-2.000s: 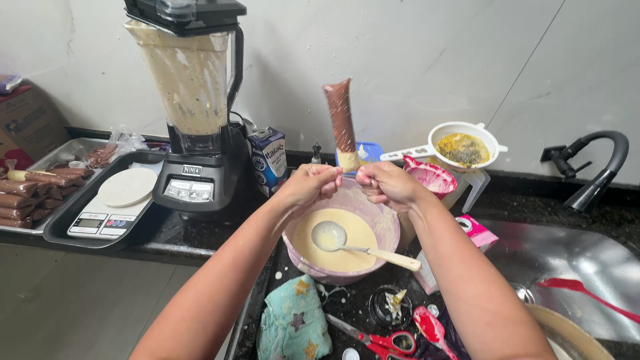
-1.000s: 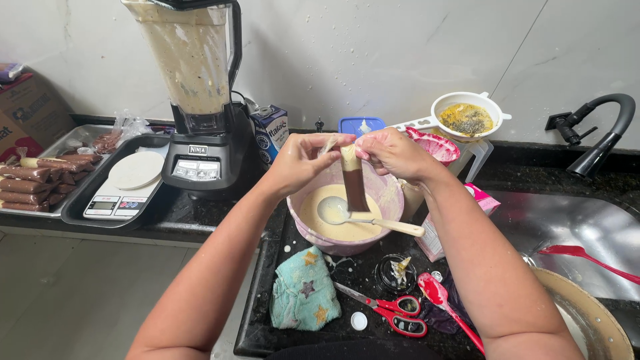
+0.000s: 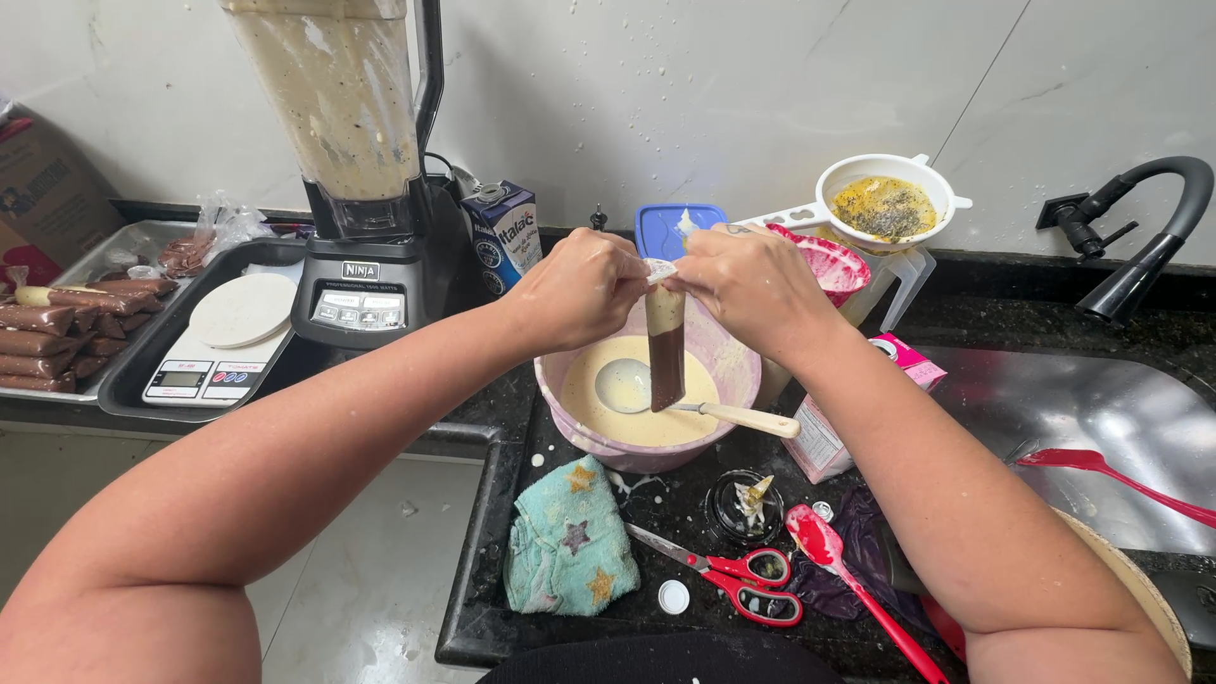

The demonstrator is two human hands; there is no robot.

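Both hands pinch the gathered top of a narrow clear plastic bag (image 3: 667, 356), my left hand (image 3: 591, 290) on one side and my right hand (image 3: 750, 285) on the other. The bag hangs upright, brown filling below and a cream-coloured layer above. Beneath it a pink bowl (image 3: 560, 408) holds pale cream liquid, with a ladle (image 3: 750, 419) resting across it, its cup in the liquid. Filled bags (image 3: 38, 344) of the same kind lie piled on a metal tray (image 3: 180, 235) at the far left. My fingertips partly hide the bag's mouth.
A Ninja blender (image 3: 366, 285), a kitchen scale (image 3: 223, 366) and a milk carton (image 3: 513, 233) stand left. A strainer (image 3: 888, 161), pink carton (image 3: 822, 442) and sink (image 3: 1073, 399) are right. Near the front lie a towel (image 3: 575, 541), scissors (image 3: 712, 565) and a red spatula (image 3: 855, 579).
The filled bag stood up above my hands two seconds ago; now it hangs down from my fingers over the bowl. Both hands have stayed at its gathered end.
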